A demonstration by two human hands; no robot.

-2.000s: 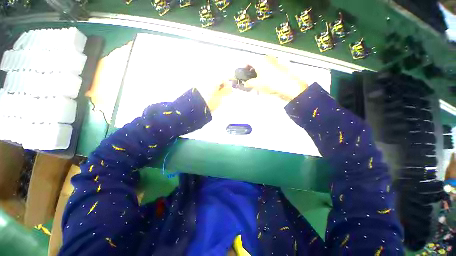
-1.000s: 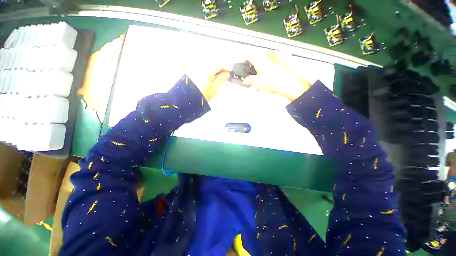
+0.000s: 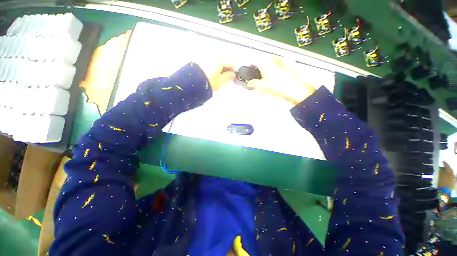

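Note:
A dark, blocky unit (image 3: 247,73) is held between my two hands over the white work sheet (image 3: 165,60). My left hand (image 3: 221,79) is at its left side and my right hand (image 3: 280,85) is at its right side. Both hands are overexposed against the sheet, so the single fingers and the far side of the unit are hard to make out. A black capsule-shaped housing piece (image 3: 240,129) lies on the sheet nearer to me, below my hands, touched by neither.
Ridged white trays (image 3: 37,75) stand at left beside tan ragged paper (image 3: 102,67). Wired circuit boards (image 3: 263,19) lie on the green belt behind a pale rail. Stacked black parts (image 3: 408,135) stand at right. A blue cord (image 3: 164,159) hangs at the near edge. Cardboard boxes (image 3: 37,180) are lower left.
My left hand has shifted slightly on the unit, and its fingers sit closer to the unit's left side. The boards have shifted right in the picture. The housing piece still lies on the sheet.

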